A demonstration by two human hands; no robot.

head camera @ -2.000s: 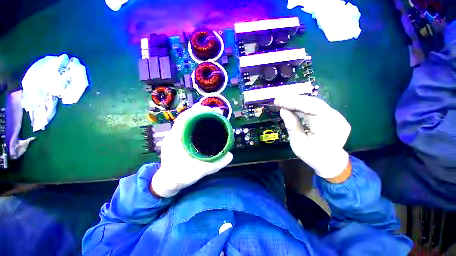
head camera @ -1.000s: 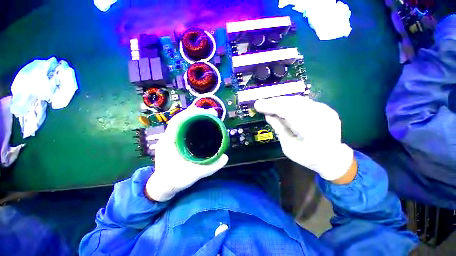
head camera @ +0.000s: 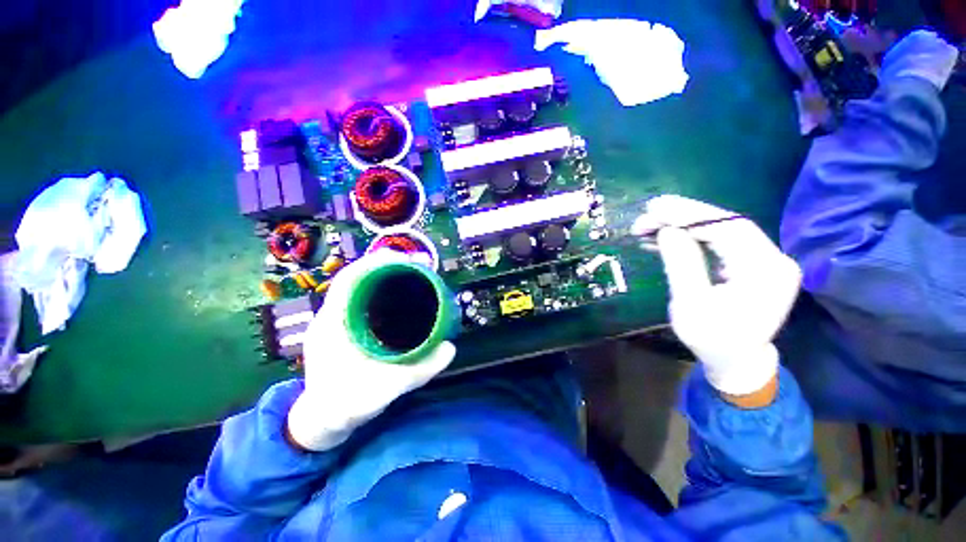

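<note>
My left hand (head camera: 355, 371), in a white glove, holds the green-rimmed coating pot (head camera: 398, 309), dark inside, over the near edge of the circuit board (head camera: 450, 254). The pot partly hides the nearest of three toroidal inductors (head camera: 385, 197). My right hand (head camera: 731, 286), gloved in white, is off the board's right side and holds a thin dark brush (head camera: 701, 223) like a pen. The brush tip points left toward the board; its exact end is unclear. Three white-topped heat sinks (head camera: 506, 151) with dark round capacitors stand on the board's right half. A yellow transformer (head camera: 516, 304) sits near its front edge.
Crumpled white cloths lie on the green bench (head camera: 159, 349) at the left (head camera: 79, 233), far left (head camera: 199, 34) and far side (head camera: 625, 58). At the right, another person's blue sleeve (head camera: 863, 159) and hand are beside another circuit board (head camera: 821, 53).
My right hand has moved right, off the board, and the brush shaft now shows. The view has shifted, so the board appears lower and further left. My left hand still holds the pot.
</note>
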